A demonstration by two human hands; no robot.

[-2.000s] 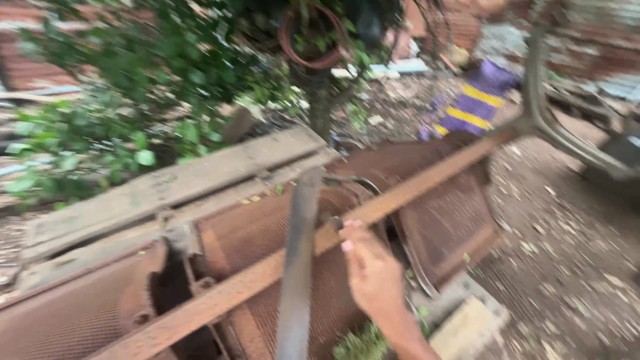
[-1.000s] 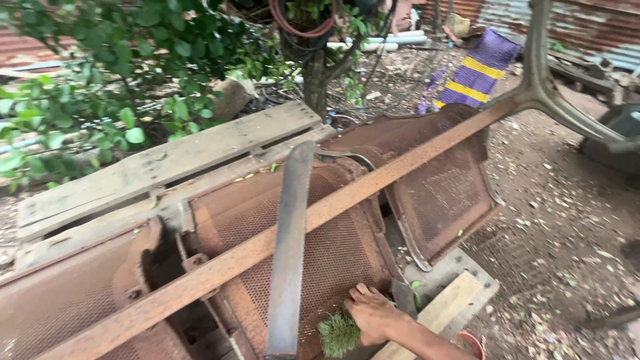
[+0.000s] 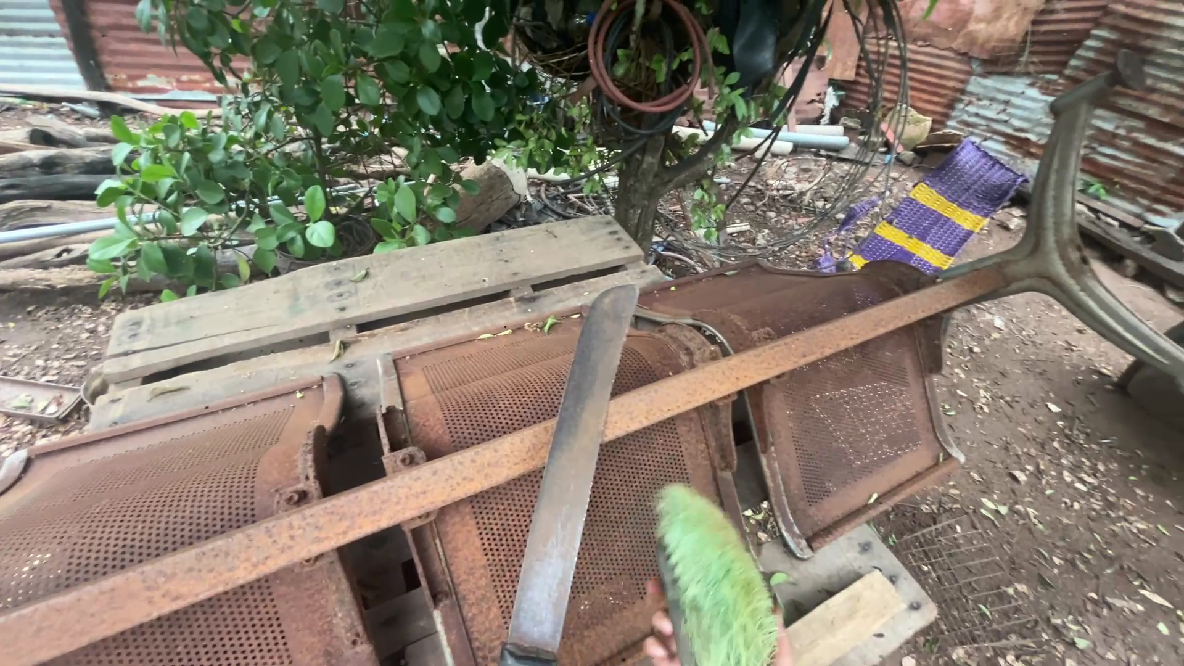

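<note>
My right hand point(image 3: 662, 629) is at the bottom edge, closed around a brush with green bristles point(image 3: 717, 578); the bristles face up and to the right. To its left a machete point(image 3: 578, 462) slants upward across the rusty metal beam point(image 3: 481, 462), its dark handle cut off by the bottom edge. Whether a hand holds that handle cannot be seen; my left hand is out of view. Under the beam lie rusty perforated metal seats point(image 3: 564, 416), more of them to the left and right.
Wooden pallets point(image 3: 370, 287) lie behind and under the seats. A curved metal leg point(image 3: 1054, 222) rises at the right end of the beam. Behind stand a leafy shrub point(image 3: 314, 111), a tree trunk point(image 3: 638, 185) with coiled hose point(image 3: 647, 102), and a purple and yellow woven piece point(image 3: 934, 213).
My right hand was above the beam, then down at the green brush on the seat. Now the brush is lifted in that hand, with its bristles turned up.
</note>
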